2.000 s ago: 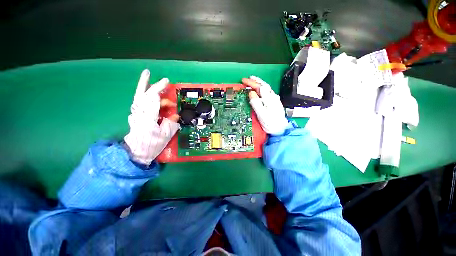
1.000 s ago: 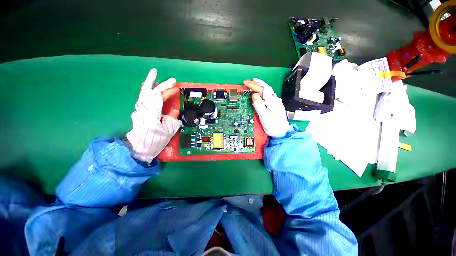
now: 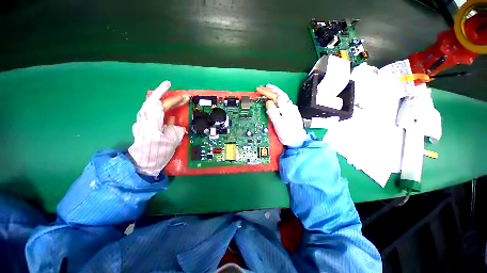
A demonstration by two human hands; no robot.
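A green circuit board (image 3: 243, 130) lies flat on a red-orange pad (image 3: 229, 170), its two round black capacitors at the upper left. My left hand (image 3: 155, 130), in a whitish glove with bare fingertips, is at the board's left edge. Its fingers are apart, with the index fingertip near the upper left corner and the thumb over the pad. My right hand (image 3: 285, 117), gloved alike, lies along the board's right edge, fingertips at the upper right corner. Whether it grips the board cannot be told.
A black box (image 3: 334, 109) holding white sheets stands right of my right hand. Beyond it are loose papers (image 3: 368, 138), a white tube with a green end (image 3: 411, 160) and a red holder (image 3: 440, 53) with a yellow ring. Another circuit board (image 3: 339, 40) lies on the dark conveyor belt (image 3: 160, 32).
My left hand has shifted slightly left and down, its thumb drawn back from the board's edge and its raised finger lowered. My right hand and the board are almost unchanged.
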